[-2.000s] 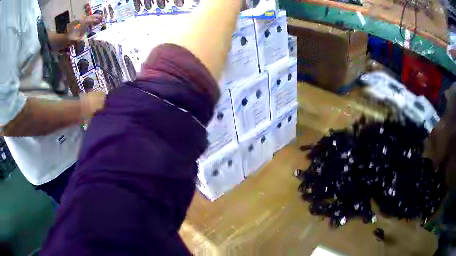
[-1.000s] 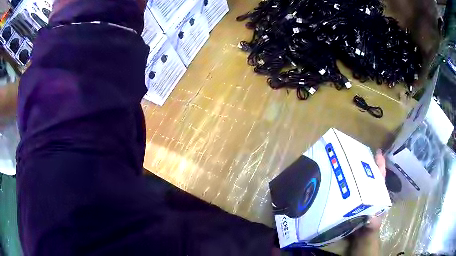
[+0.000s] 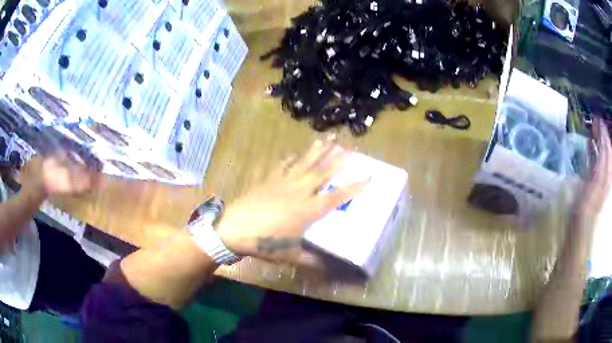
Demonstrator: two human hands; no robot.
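A closed white retail box point(image 3: 379, 218) with a blue logo on its lid is on the brown tabletop in front of me. My left hand point(image 3: 292, 197), bare and with a wristwatch, lies over the lid's left part with its fingers spread; it is blurred and hides part of the logo. A second retail box point(image 3: 513, 184) stands open to the right, with a round device showing inside. My right hand point(image 3: 592, 177), blurred, is at that box's right side with its fingers extended; contact cannot be told.
A black cable pile point(image 3: 396, 53) lies at the back, with one folded USB cable point(image 3: 447, 120) in front of it. A box stack point(image 3: 144, 87) stands at the left, with another person's hand point(image 3: 64, 175) at its front. The table's curved front edge runs below.
The view has swung down and right. The closed box, earlier in my right hand, is now on the table under my left hand. My right hand has moved to the open box's side.
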